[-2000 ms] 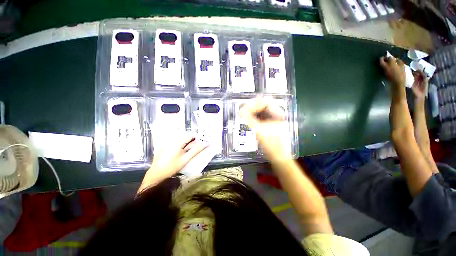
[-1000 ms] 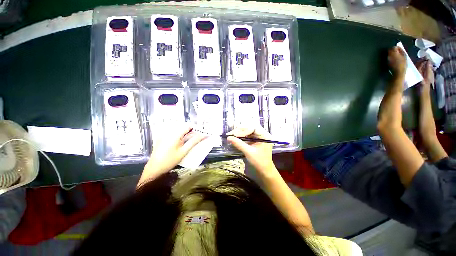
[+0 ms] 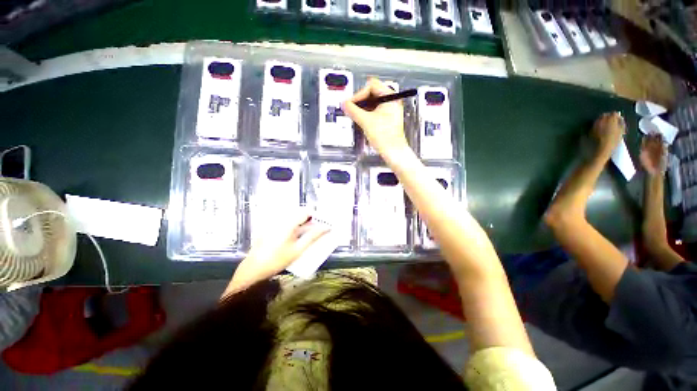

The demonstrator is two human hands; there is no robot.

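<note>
A clear plastic tray (image 3: 176,206) lies on the green bench with two rows of white rectangular parts, each with a dark oval. My right hand (image 3: 377,114) holds a thin dark tool (image 3: 397,97), its tip hidden near the upper middle part (image 3: 336,130). The hand partly covers the upper part to its right. My left hand (image 3: 284,248) holds a small white slip (image 3: 312,258) at the tray's front edge, over the lower row. My right forearm partly hides the lower right part.
A cream fan (image 3: 34,233) with a white cable stands at the left, beside a white paper strip (image 3: 115,219). More parts in trays (image 3: 403,14) lie beyond the pale rail (image 3: 137,57). At right, another person's hands (image 3: 609,134) hold white paper. Red stools (image 3: 84,328) are below.
My right hand has moved from beside the slip, over the lower row, up to the upper row with the tool. My left hand stays with the slip. The view has shifted slightly.
</note>
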